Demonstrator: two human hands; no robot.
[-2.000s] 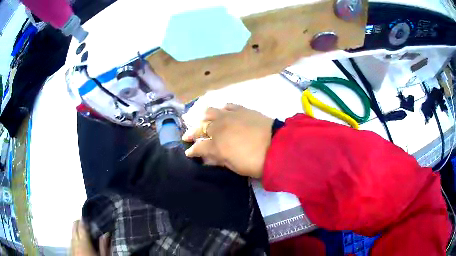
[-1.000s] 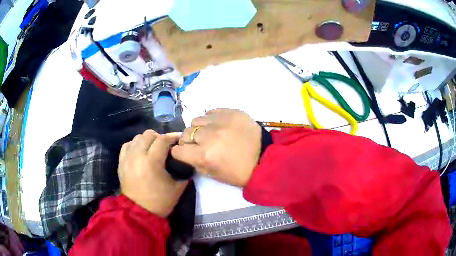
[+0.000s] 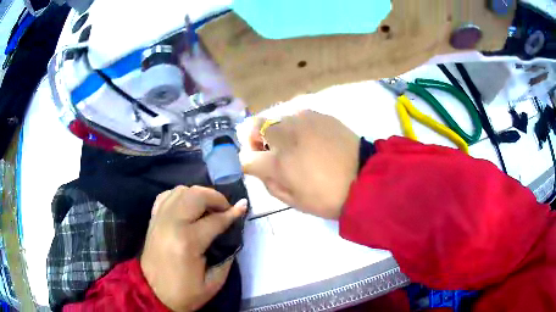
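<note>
Black fabric (image 3: 146, 180) lies under the sewing machine head (image 3: 134, 91), with plaid fabric (image 3: 85, 244) at its left. My left hand (image 3: 189, 241) pinches the black fabric's right edge between thumb and finger, just below the grey-blue cylindrical attachment (image 3: 224, 163). My right hand (image 3: 305, 161) is to the right of that attachment, fingers curled near the needle area. Whether it holds anything is hidden. The needle and presser foot are not clearly visible.
Scissors with one green and one yellow handle (image 3: 451, 109) lie on the white table (image 3: 317, 244) beyond my right hand. Black scraps (image 3: 518, 119) and cables are at the far right. A ruler tape (image 3: 341, 291) runs along the near edge. Blue plastic (image 3: 445, 298) shows below.
My hands were together on the fabric edge and are now apart. My right hand has moved up and right beside the attachment; my left still pinches the fabric. The camera view has shifted closer.
</note>
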